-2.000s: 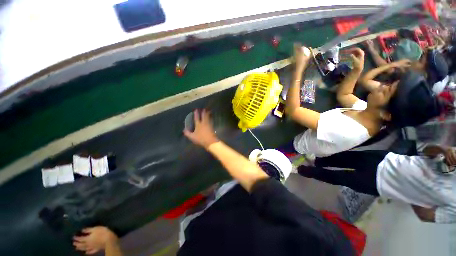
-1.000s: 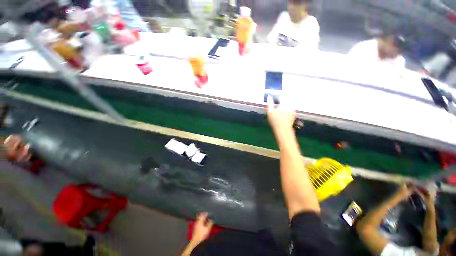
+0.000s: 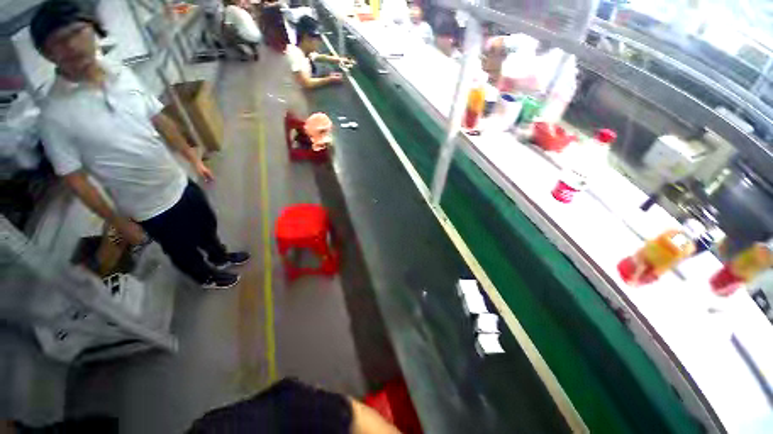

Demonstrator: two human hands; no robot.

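Note:
Neither of my hands is in view. Only a dark sleeve and a short piece of bare forearm show at the bottom edge, and the hand is cut off. Several white blocks [image 3: 481, 319] lie in a row on the dark green bench top [image 3: 381, 220], near its border with the green conveyor belt [image 3: 508, 297]. One red stool [image 3: 303, 233] stands in the aisle beside the bench. Part of another red stool [image 3: 397, 407] shows at the bottom, close to the bench edge.
A person in a white shirt [image 3: 127, 140] stands at the left beside shelving. A cardboard box [image 3: 197, 114] stands behind. Another red stool [image 3: 298, 140] has an orange-pink item on it. Bottles stand or lie on the raised white shelf [image 3: 585, 225]. A metal post [image 3: 453, 127] rises beside the belt.
The view has swung left along the aisle. My hands, one at the white shelf and one by the bench edge a second ago, have left the picture. The yellow fan is out of view.

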